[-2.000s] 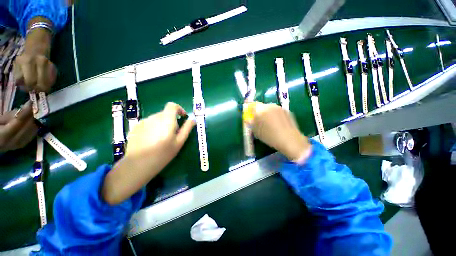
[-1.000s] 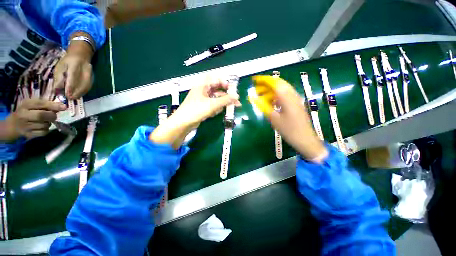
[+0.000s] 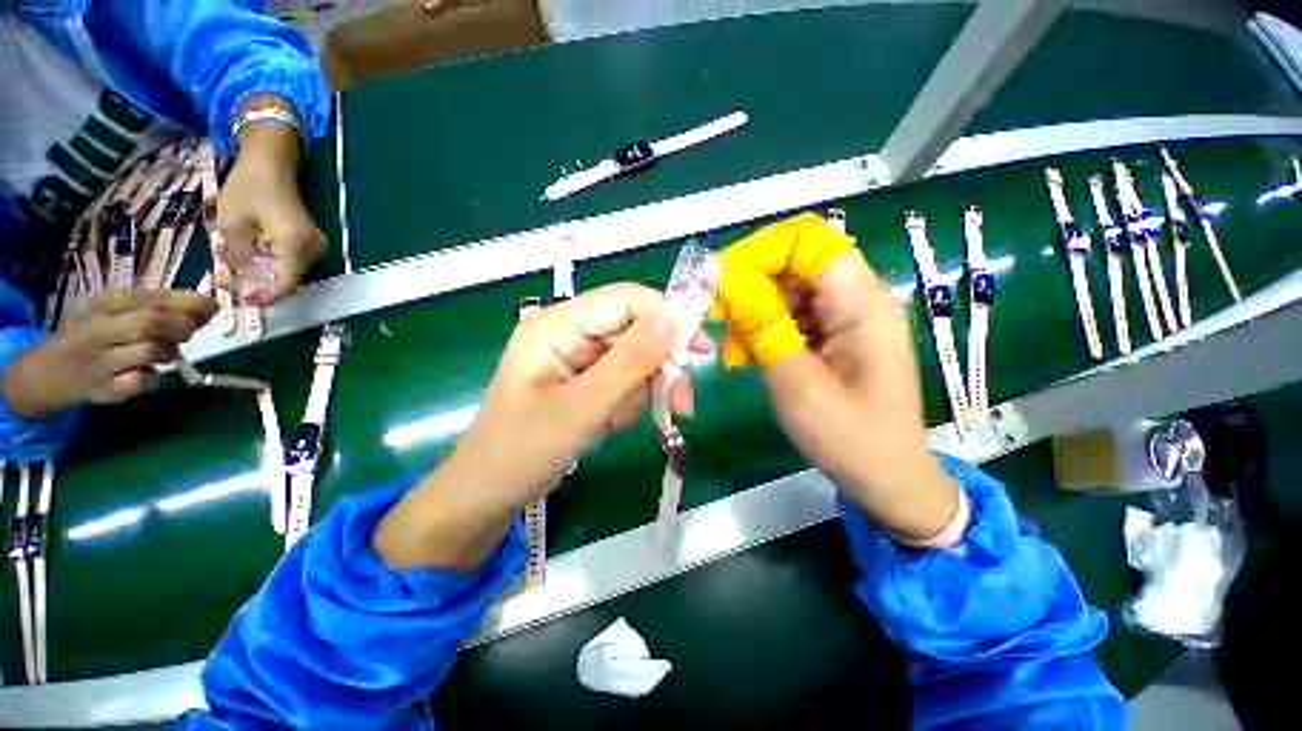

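Note:
My left hand (image 3: 593, 364) grips a smartwatch with a pale strap (image 3: 671, 500) near its upper end, raised over the belt. The dark watch head (image 3: 674, 454) hangs below my fingers, seen edge-on. A shiny clear film or sleeve (image 3: 694, 271) shows at the strap's upper end. My right hand (image 3: 835, 321), with yellow-orange finger covers, is just to the right. Its curled fingertips reach the clear piece's right edge; whether they pinch it is unclear. Another watch lies on the belt, partly hidden behind my left hand.
More watches (image 3: 937, 303) lie across the green conveyor belt (image 3: 800, 429) between pale rails. One watch (image 3: 636, 154) lies on the far bench. A coworker's hands (image 3: 264, 236) work at left beside a watch pile. A crumpled white piece (image 3: 621, 660) is nearby; a plastic bag (image 3: 1182, 571) is at right.
My left hand has taken hold of a watch and lifted it. My right hand has left another watch and come beside the held strap's upper end. The view has shifted, and the coworker's hands have moved.

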